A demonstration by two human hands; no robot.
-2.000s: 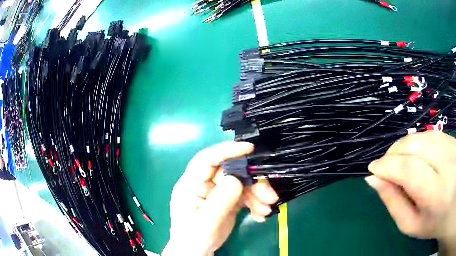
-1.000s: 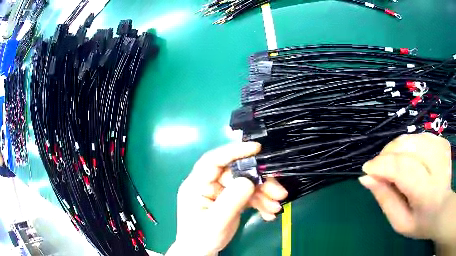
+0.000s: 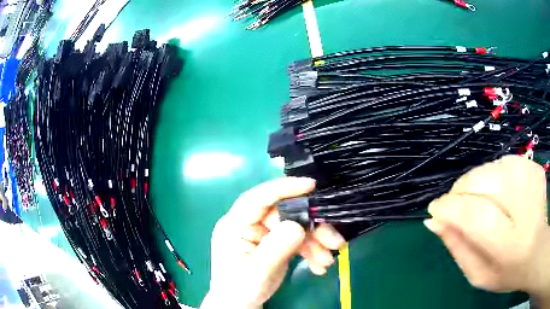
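My left hand (image 3: 265, 232) holds a black connector housing (image 3: 294, 209) between thumb and fingers, with several black wires leaving its right side. My right hand (image 3: 491, 220) pinches a thin black lead (image 3: 386, 217) that runs left to that housing. Whether the lead's tip is fully inside the housing cannot be told. Part-filled harnesses (image 3: 374, 130) lie just beyond my hands, their black housings stacked at the left end and wires running right to red and white ends with ring terminals.
A large curved heap of harnesses (image 3: 99, 139) lies at left, housings at top. A loose lead bundle (image 3: 265, 11) is at the top edge. A yellow tape line (image 3: 344, 277) crosses the green table (image 3: 211, 121). Blue items and more wires show at far left.
My right hand has moved slightly left along the lead and a little lower. The held housing has turned slightly in my left fingers. The whole view has shifted a little.
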